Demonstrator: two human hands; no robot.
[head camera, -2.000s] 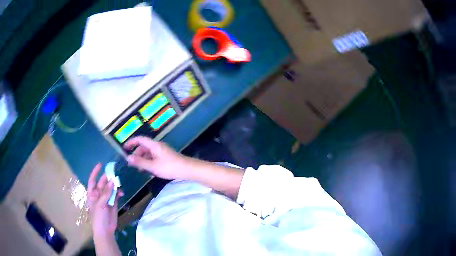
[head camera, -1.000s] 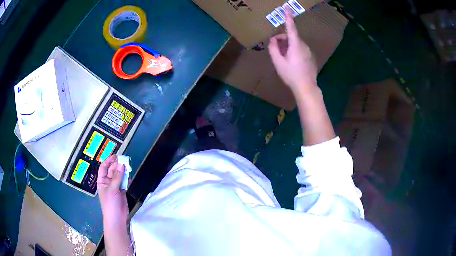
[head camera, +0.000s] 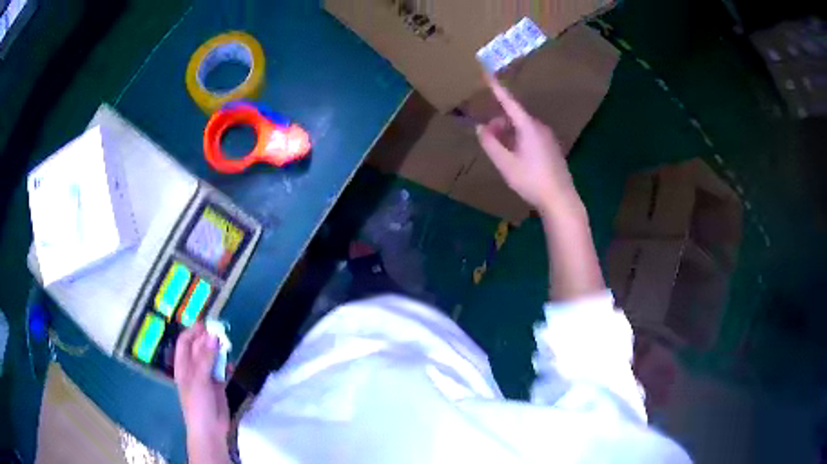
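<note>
My right hand (head camera: 530, 159) is over the open carton's brown flap (head camera: 453, 45), its index finger extended to the lower left end of the row of barcode labels (head camera: 511, 43). I cannot tell whether a label is on the fingertip. My left hand (head camera: 199, 358) is at the lower edge of the counting scale (head camera: 172, 213) and holds a small white slip (head camera: 219, 349) between its fingers. A white product box (head camera: 77, 208) lies on the scale plate. The scale display (head camera: 172, 304) is lit green.
A yellow tape roll (head camera: 255, 77) and an orange-red tape dispenser (head camera: 215, 140) lie on the green bench (head camera: 299, 63) above the scale. A cardboard sheet (head camera: 72, 421) is at lower left. Open brown boxes (head camera: 648, 263) stand on the floor at right. A blue spool (head camera: 38, 322) is left of the scale.
My right hand has moved from the scale to the labels on the carton, and since one second ago has shifted slightly down and left. My left hand still holds the slip. The view has swung right.
</note>
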